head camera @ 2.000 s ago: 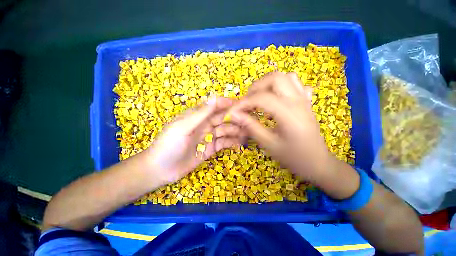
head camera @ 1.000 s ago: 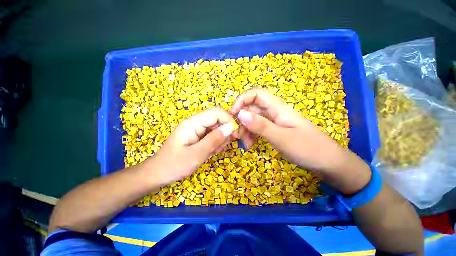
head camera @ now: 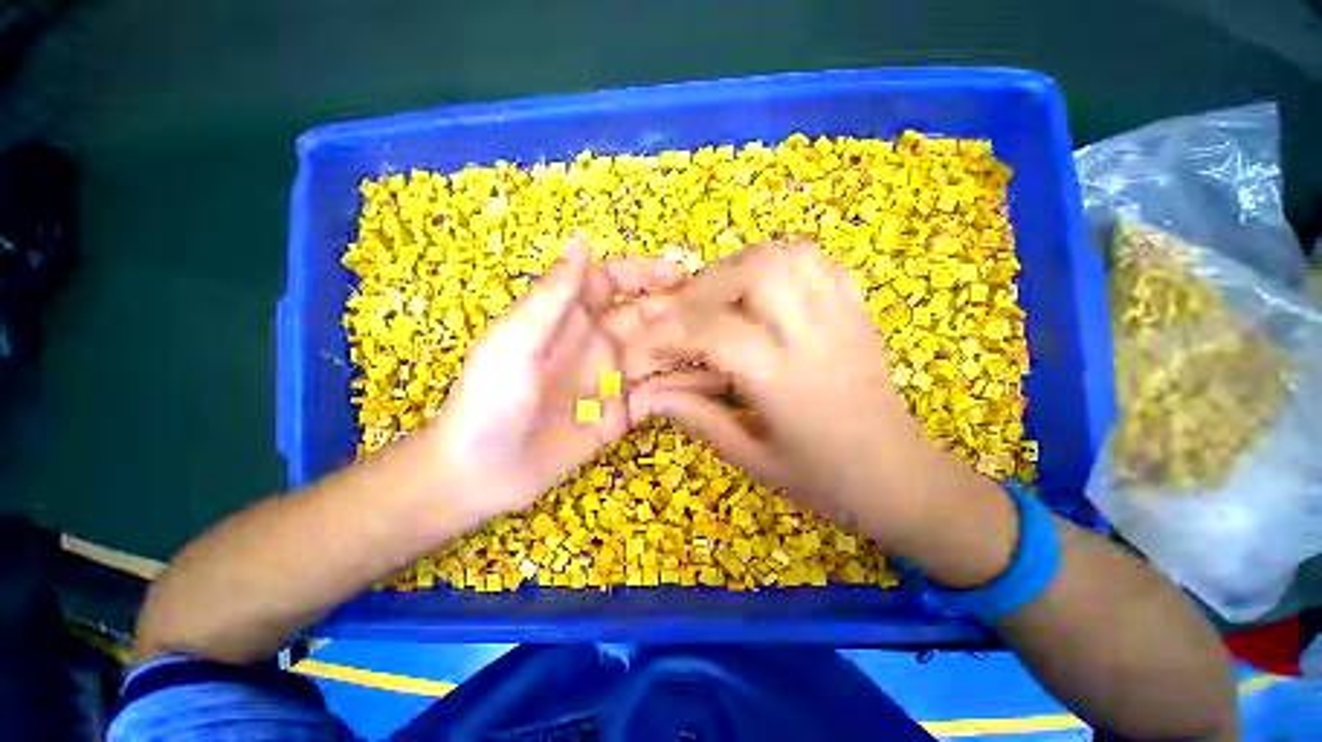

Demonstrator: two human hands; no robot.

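Small square yellow plastic parts (head camera: 667, 500) lie loose in a thick layer in the blue tray (head camera: 682, 616). My left hand (head camera: 537, 384) is over the middle of the tray, palm up, with two yellow parts (head camera: 589, 410) on its palm. My right hand (head camera: 797, 363) is bent over the fingers of my left hand, back upward, and the hands touch or overlap. It is blurred, and its fingertips are partly hidden, so I cannot tell what they hold. A blue band (head camera: 1022, 565) is on my right wrist.
An open clear bag (head camera: 1196, 536) with duller yellow pieces lies against the tray's right side. The tray rests on a dark green surface (head camera: 174, 363). Blue floor with yellow lines (head camera: 384, 678) shows below, and a red object (head camera: 1261, 647) is at the lower right.
One second ago both hands were pinched together at the fingertips. Now my left hand has opened palm up, showing two yellow parts, and my right hand has moved over its fingers.
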